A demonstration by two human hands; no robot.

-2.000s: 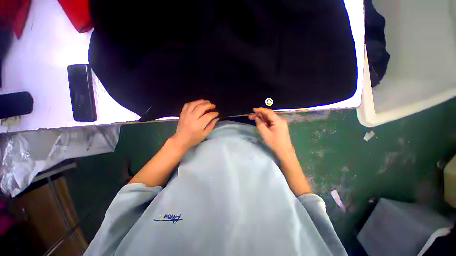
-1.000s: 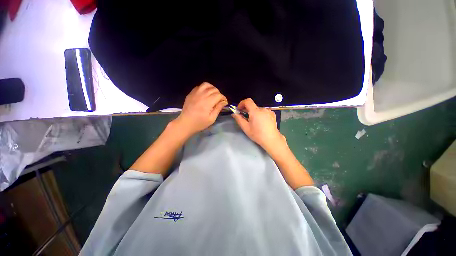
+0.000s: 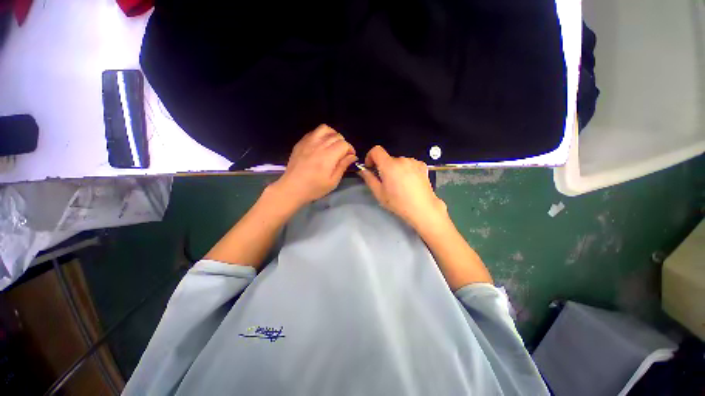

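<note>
A large black garment (image 3: 348,77) lies over the front of the white-topped table (image 3: 69,77). One round pale button (image 3: 435,152) shows near its front edge. My left hand (image 3: 318,162) pinches the garment's edge at the table's front. My right hand (image 3: 400,181) is close beside it, fingers closed around thread snips (image 3: 360,165). Only their small silvery tips show, pointing towards my left fingertips. The pinched fabric is mostly hidden by my fingers.
A smartphone (image 3: 125,118) and a black object (image 3: 18,134) lie at left. Red fabric (image 3: 136,6) is at the upper left. A white plastic bin (image 3: 641,147) stands at right with dark fabric beside the table. Clear plastic (image 3: 93,203) hangs below the table at left. A grey container (image 3: 599,352) is at lower right.
My hands have come together at the garment's edge, and the snips' tips now show between them. Since one second ago the hands have barely moved. The view has shifted slightly.
</note>
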